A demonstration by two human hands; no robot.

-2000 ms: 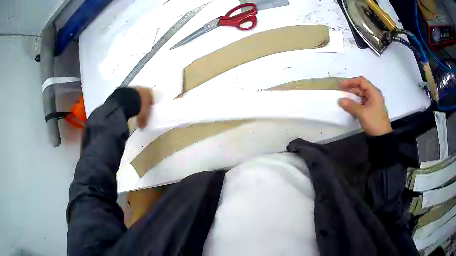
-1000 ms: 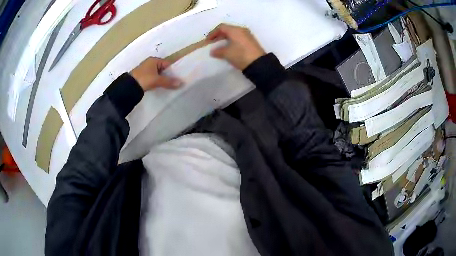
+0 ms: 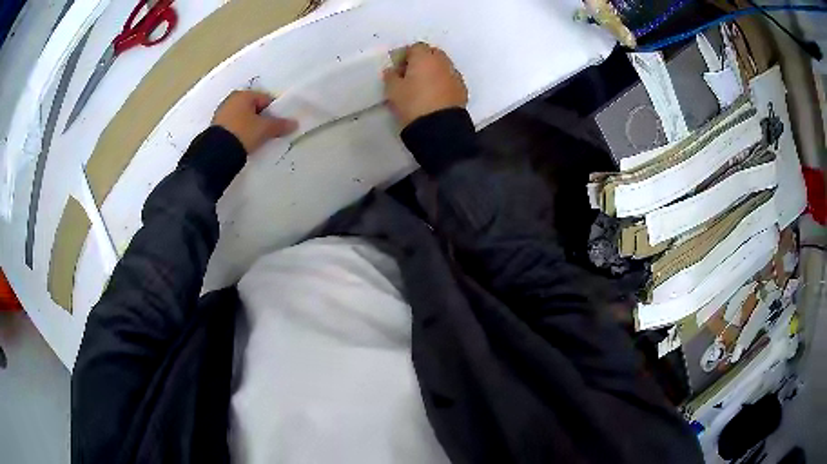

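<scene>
A white interlining strip (image 3: 337,98) stretches between my hands over the white table, hard to tell from the tabletop. A thin dark line shows along its lower edge. My left hand (image 3: 251,121) is at its left end, thumb on the near side and fingertips on the far side. My right hand (image 3: 426,83) pinches its right end with curled fingers. A long curved khaki waistband piece (image 3: 172,77) lies beyond my left hand. A shorter khaki part (image 3: 69,254) shows at the left, past a white strip edge. Whether khaki lies under the held strip is hidden.
Red-handled shears (image 3: 136,32) and a grey steel ruler (image 3: 54,136) lie at the far left. Stacked khaki and white cut strips (image 3: 707,204) are beside the table at right. A blue hose (image 3: 716,25) crosses the upper right. The table's near edge (image 3: 544,86) runs beside my right arm.
The view has swung right since the earliest frame. My hands have come closer together with the white strip. The khaki edge seen beyond the strip a second ago no longer shows.
</scene>
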